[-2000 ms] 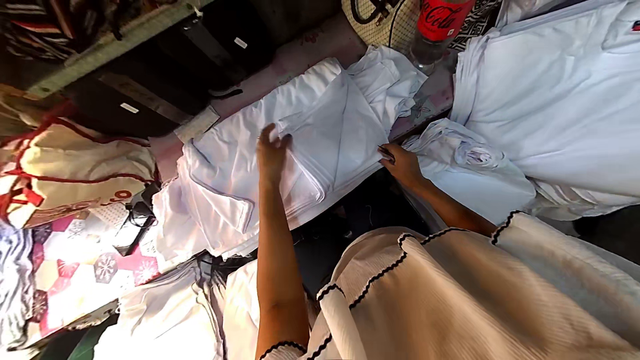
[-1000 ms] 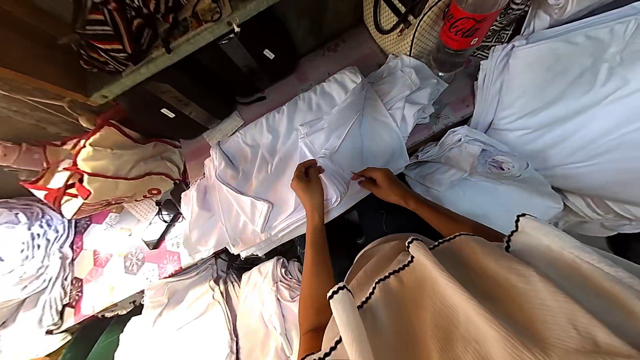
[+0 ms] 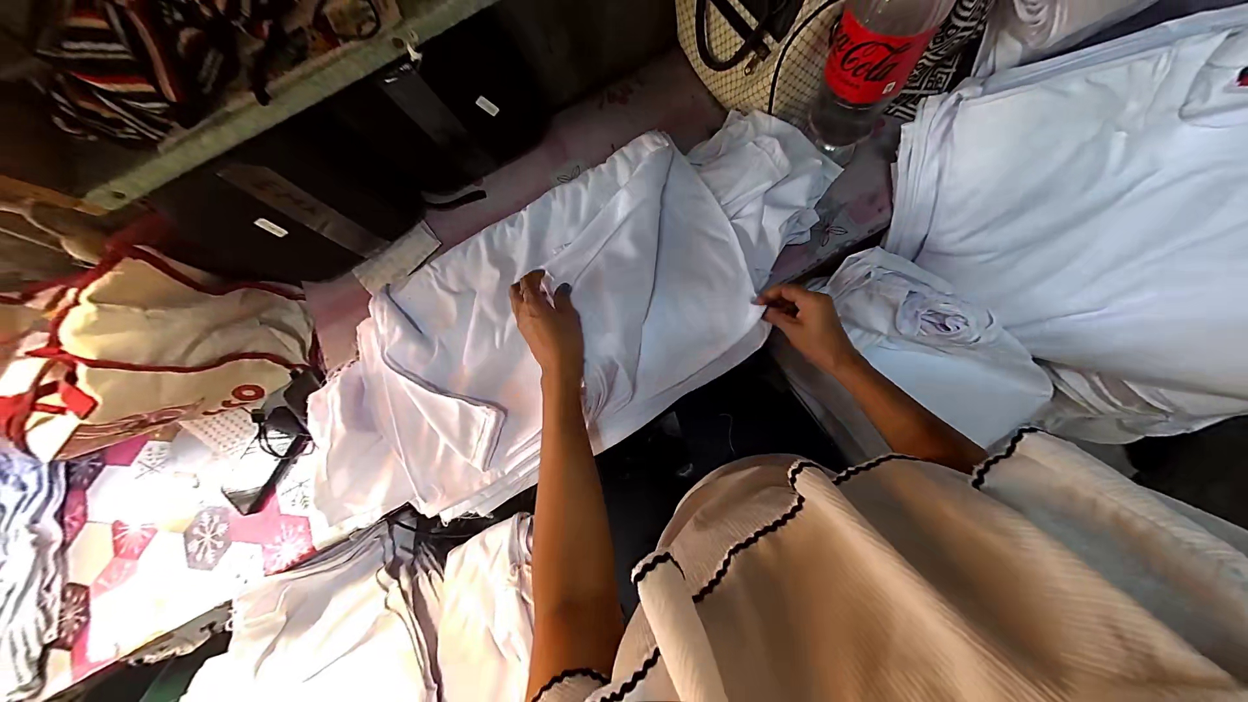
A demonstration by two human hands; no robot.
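Observation:
White fabric pieces lie layered and wrinkled on a table with a patterned cover. My left hand rests on the middle of the top piece, its fingers bent and apart. At the right edge of that piece, my right hand pinches the cloth between thumb and fingers. Beyond the right hand's edge sits a rolled white fabric bundle. A crumpled white cloth lies at the far right end of the layered pieces.
A Coca-Cola bottle stands beyond the cloth, beside a woven bag. Stacked white garments lie at right. A cream bag with red trim and a black strapped object are at left. More white fabric hangs at the near edge.
My hands were close together at the near edge of the cloth one second ago. They are now farther apart, the right at the cloth's right edge and the left on its middle.

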